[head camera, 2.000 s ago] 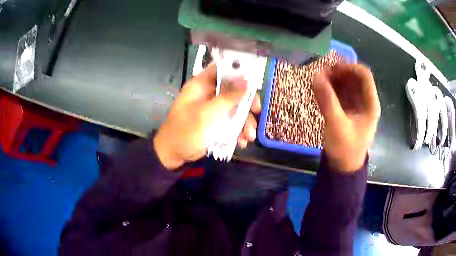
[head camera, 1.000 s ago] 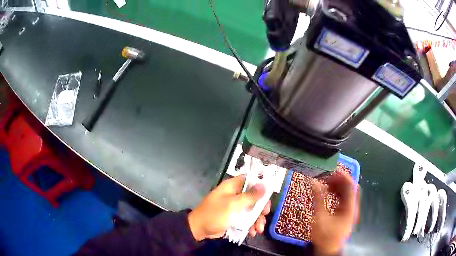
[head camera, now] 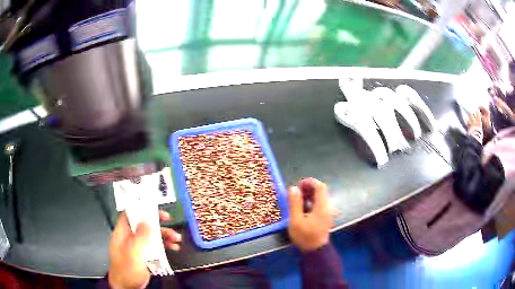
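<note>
My left hand (head camera: 131, 251) grips a white plastic housing (head camera: 145, 220) from its left side, at the lower left. The housing's wide upper end is at the press fixture, below the pneumatic press (head camera: 93, 93). Its forked tail points down towards the bench edge. A blue tray (head camera: 188, 211) full of small copper-coloured parts (head camera: 231, 180) lies right of the press. My right hand (head camera: 309, 217) is just beyond the tray's lower right edge, thumb and forefinger slightly apart. Blur hides whether it holds a small part.
Several white housings (head camera: 364, 127) lie in a row on the bench (head camera: 305, 132) at the right, with thin wires. The mallet (head camera: 11, 180) lies at the far left. The green conveyor (head camera: 361, 42) runs behind. Another person's hand (head camera: 475, 121) and pink clothing show at the right edge.
The view has swung right, so the press and housing stand further left. My left hand still holds the housing. My right hand has moved from over the tray to beyond its right side.
</note>
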